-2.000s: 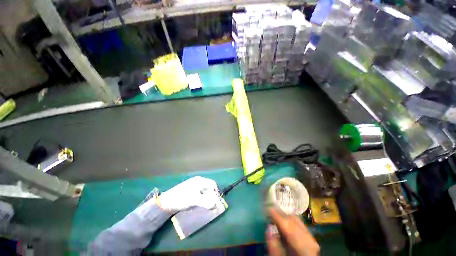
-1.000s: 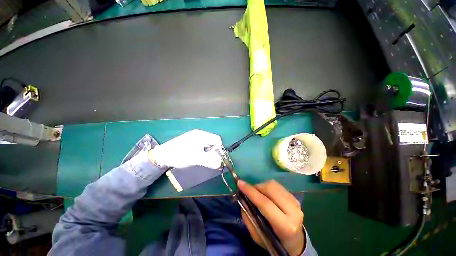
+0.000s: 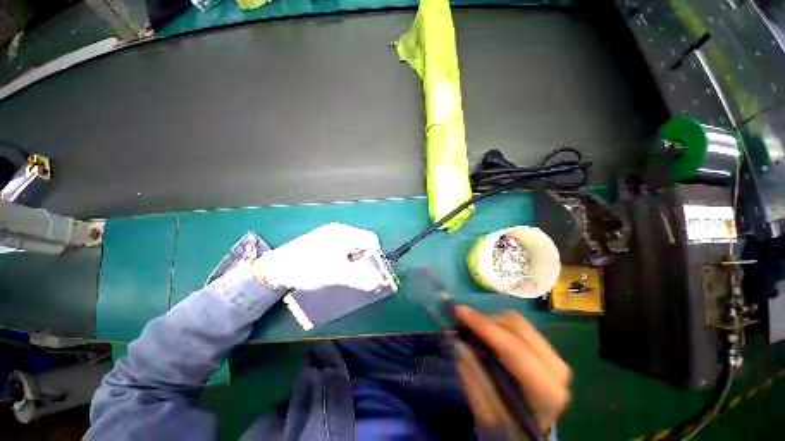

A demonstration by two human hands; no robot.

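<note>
My left hand [image 3: 323, 258], in a white glove, holds a silvery power supply unit [image 3: 337, 300] on the green bench strip. A black power cord [image 3: 437, 226] runs from the unit's right end to a coil at the belt edge. My bare right hand [image 3: 515, 366] is blurred and holds a dark soldering iron [image 3: 491, 360], its front end apart from the unit, to its right. The cream cup [image 3: 540, 263] with silvery bits stands right of the unit.
A yellow-green divider bar [image 3: 445, 129] lies across the belt [image 3: 258, 103]. Right of the cup are the orange sponge tray [image 3: 575, 299], dark iron holder [image 3: 575, 226], black station [image 3: 650, 319] and green-flanged solder spool [image 3: 719, 152]. Another unit [image 3: 26, 179] lies far left.
My right hand and the soldering iron have moved right, away from the unit's end. My left hand still holds the unit. The unit at the far left has shifted slightly left.
</note>
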